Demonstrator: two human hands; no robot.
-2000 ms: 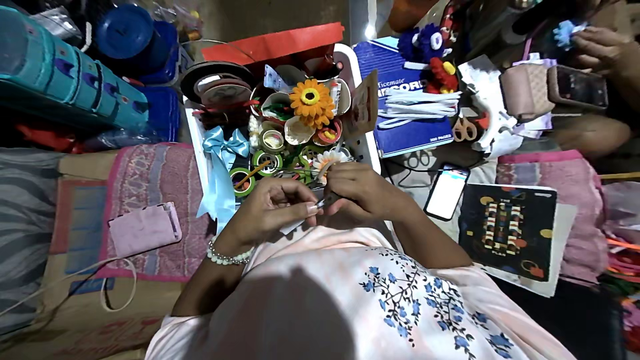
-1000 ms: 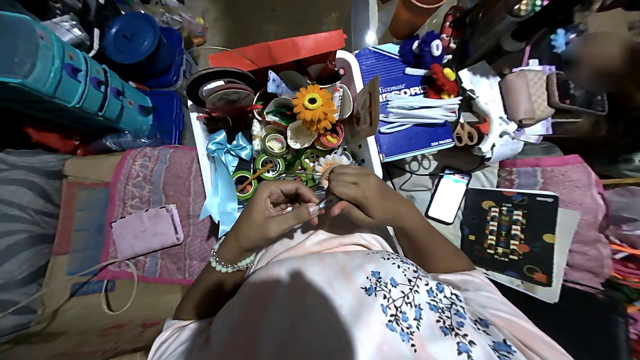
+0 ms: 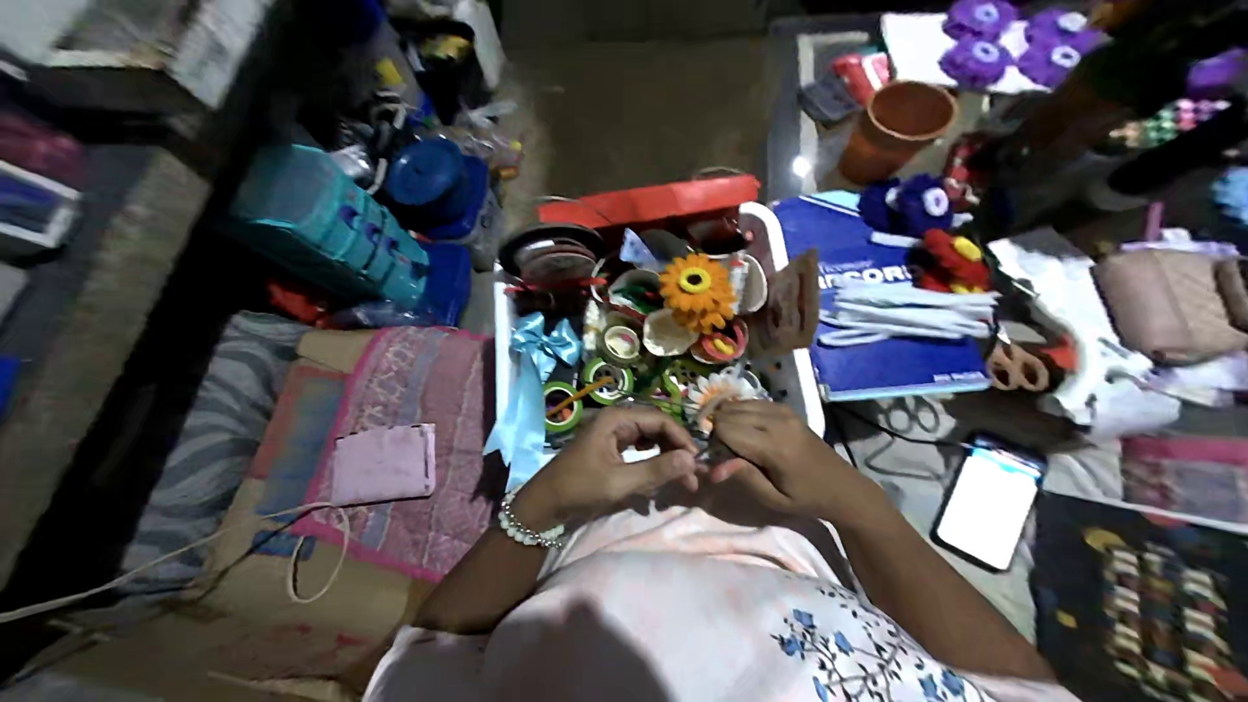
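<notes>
My left hand (image 3: 624,463), with a beaded bracelet at the wrist, pinches thumb to fingers just in front of the white basket (image 3: 804,375). Touching or almost touching it, my right hand (image 3: 770,453) is curled around something small and thin that I cannot identify. Behind the hands, the basket holds an orange flower (image 3: 698,291), a white flower (image 3: 723,390), a light blue ribbon bow (image 3: 546,346) and several rolls of green tape (image 3: 606,380). A white flower's edge lies close beside the right hand's fingers.
Right of the basket lie a blue record book (image 3: 868,366) with white fuzzy stems (image 3: 907,314), brown-handled scissors (image 3: 1017,368) and a lit phone (image 3: 992,502). A pink pouch (image 3: 383,464) rests on cloth at left, near a teal drawer box (image 3: 327,229). A terracotta-coloured pot (image 3: 897,127) stands behind.
The view has tilted up, showing more floor and purple flowers at the back. Both hands remain together before the basket; the left thumb and fingers now form a wider loop.
</notes>
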